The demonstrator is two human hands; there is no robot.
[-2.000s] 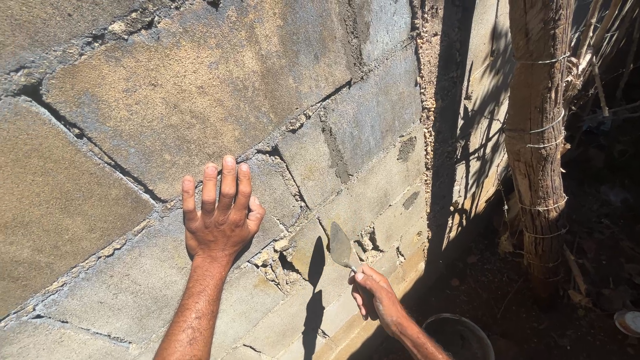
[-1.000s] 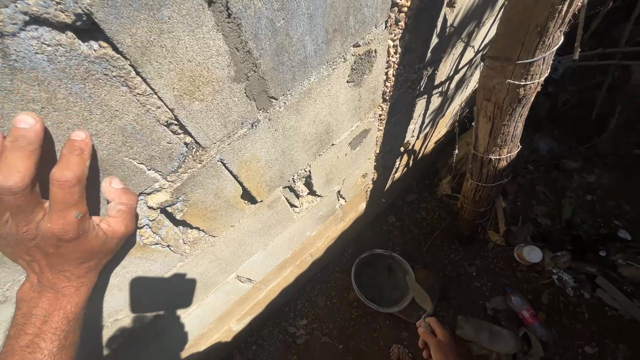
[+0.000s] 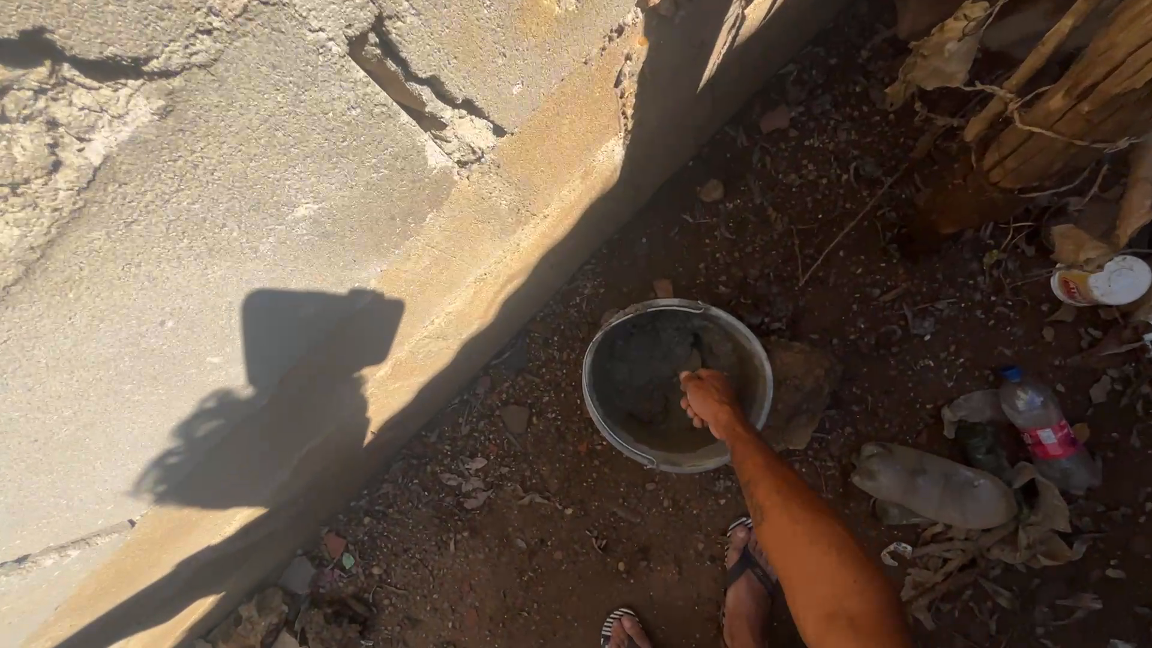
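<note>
My right hand (image 3: 711, 400) is closed over the bucket (image 3: 767, 382), with its fingers curled around what looks like the handle of the trowel; the blade is hard to make out against the dark contents. Grey wet mortar (image 3: 639, 360) lies inside the round bucket, which stands on the ground near the foot of the wall. The concrete block wall (image 3: 297, 198) fills the left side, with a gap in a joint (image 3: 409, 90) near the top. My left hand is out of the frame.
A stone (image 3: 801, 391) lies against the bucket. To the right are a plastic bottle with a blue cap (image 3: 1048, 432), a dusty bottle (image 3: 936, 484), a white-lidded container (image 3: 1116, 281) and a wooden post (image 3: 1080, 108). My sandalled feet (image 3: 747, 576) stand below the bucket.
The view has swung down from the wall to the bucket. My right hand has gone from beside the wall, with the trowel, to over the bucket. My left hand, earlier on the wall, has left view.
</note>
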